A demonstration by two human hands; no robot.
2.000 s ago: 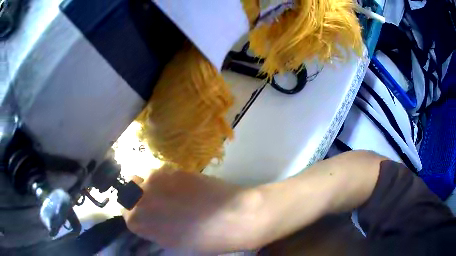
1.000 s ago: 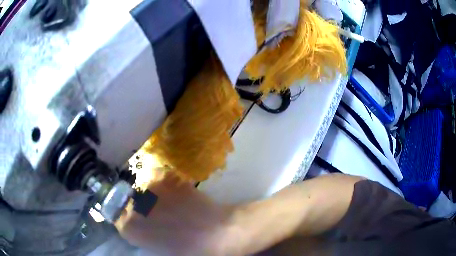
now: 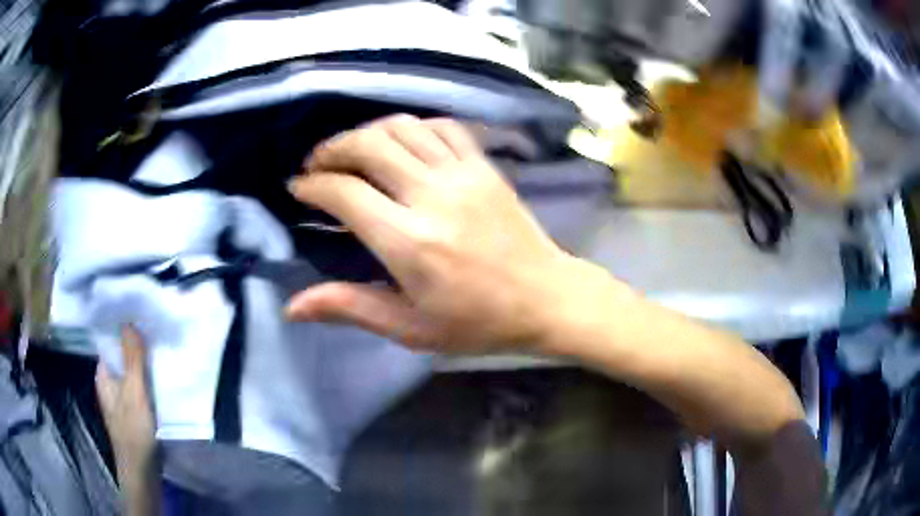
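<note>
White cloth pieces with dark bands point(image 3: 192, 353) hang over the table's front edge at the left. Dark and white garment panels point(image 3: 333, 81) lie heaped behind them. My right hand point(image 3: 434, 242) is over the dark cloth at the centre, palm down, fingers and thumb apart, holding nothing visible. My left hand point(image 3: 126, 403) is small and blurred at the lower left, its fingers against the white cloth. Whether it grips the cloth cannot be told. The sewing machine's needle area is blurred beside a bright glow at the upper right.
Yellow-orange fluffy tufts point(image 3: 706, 116) hang at the upper right. Black-handled scissors point(image 3: 757, 202) lie on the pale table top point(image 3: 706, 262) below them. The table's front edge runs across the middle. My dark-clothed lap is below it.
The view has swung left and back from the machine head. My right hand has left the needle area and is now over the cloth, fingers spread. My left hand and the cloth heap have come into view.
</note>
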